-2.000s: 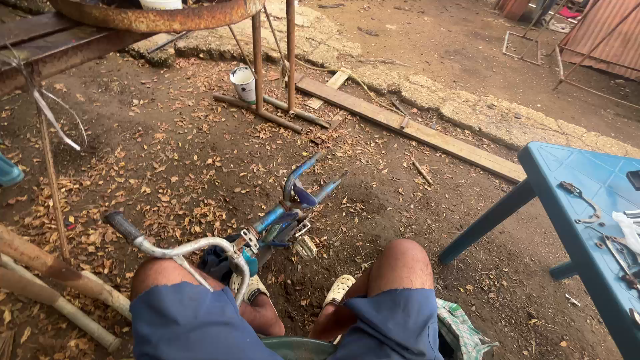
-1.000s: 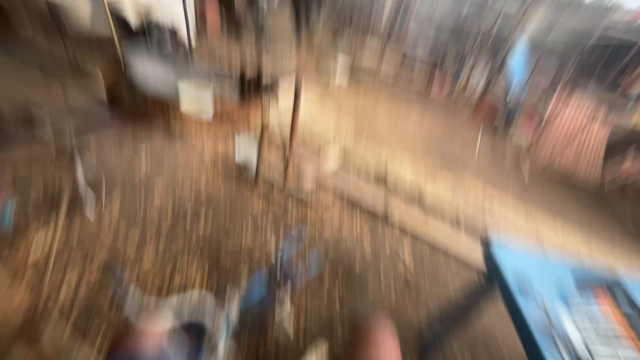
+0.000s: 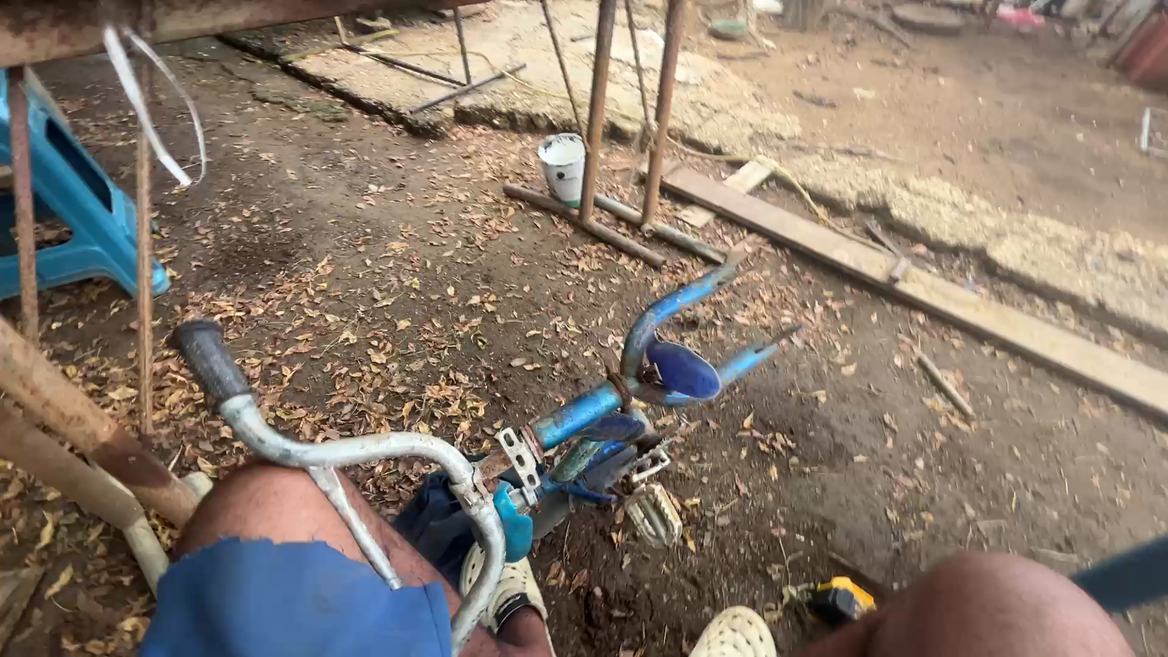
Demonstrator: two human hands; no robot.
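Note:
Neither of my hands shows in the head view. A small blue bicycle frame [image 3: 575, 415] with its fork [image 3: 680, 297] pointing away lies between my legs. Its worn silver handlebar [image 3: 365, 449], with a black rubber grip [image 3: 210, 360], crosses over my left thigh. A pedal [image 3: 653, 516] hangs low on the frame, close above the soil. Near my right knee a yellow and black tool [image 3: 841, 600], possibly a tape measure, is on the ground, partly hidden by the leg.
A white bucket [image 3: 563, 169] stands beside rusty metal legs [image 3: 598, 109]. A long wooden plank [image 3: 912, 283] lies along the broken concrete edge. At the left are a blue plastic stool [image 3: 68, 201] and rusty pipes [image 3: 91, 438]. A blue table leg [image 3: 1127, 575] shows at the lower right.
The view has swung left and closer to the bicycle frame; the blue table at the right is now mostly out of view.

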